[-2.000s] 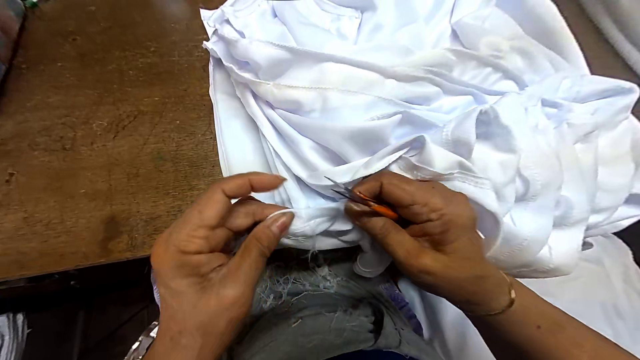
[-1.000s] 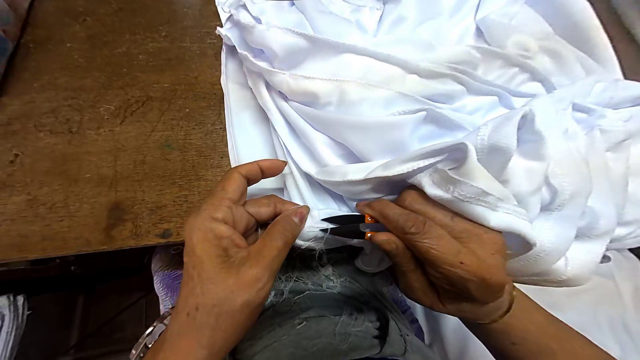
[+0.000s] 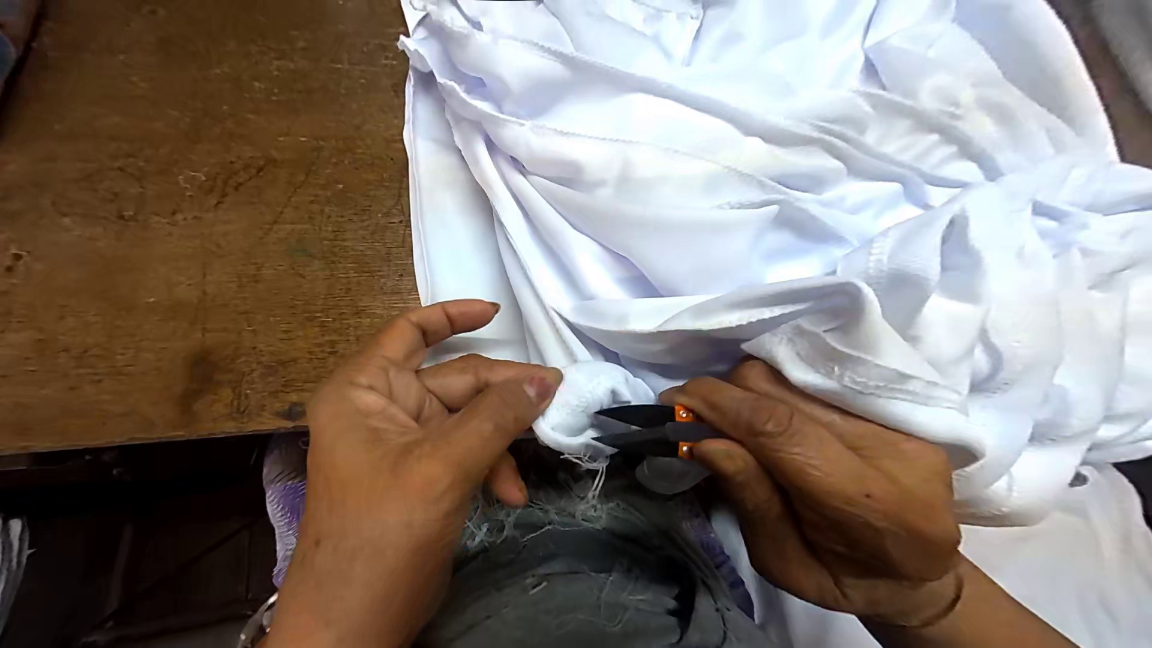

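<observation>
White fabric (image 3: 684,198) lies in loose folds in front of me, its seams showing. Between thumb and index finger, my left hand (image 3: 405,450) pinches a small bunched edge of it (image 3: 580,405). My right hand (image 3: 828,486) grips thread snips (image 3: 652,430) with black blades and an orange part. The two blades stand slightly apart, their tips against the bunched edge. Loose white threads (image 3: 589,472) hang just below the tips. Part of the snips is hidden inside my right hand.
A worn wooden table (image 3: 198,216) carries the fabric, and its front edge runs left of my left hand. Thread scraps cling to the grey cloth (image 3: 558,585) over my lap. More white fabric (image 3: 1062,558) hangs at the lower right.
Two seconds ago the snips pointed up and left, above the edge; now they lie level against it. The pinched edge has become a rounded bunch.
</observation>
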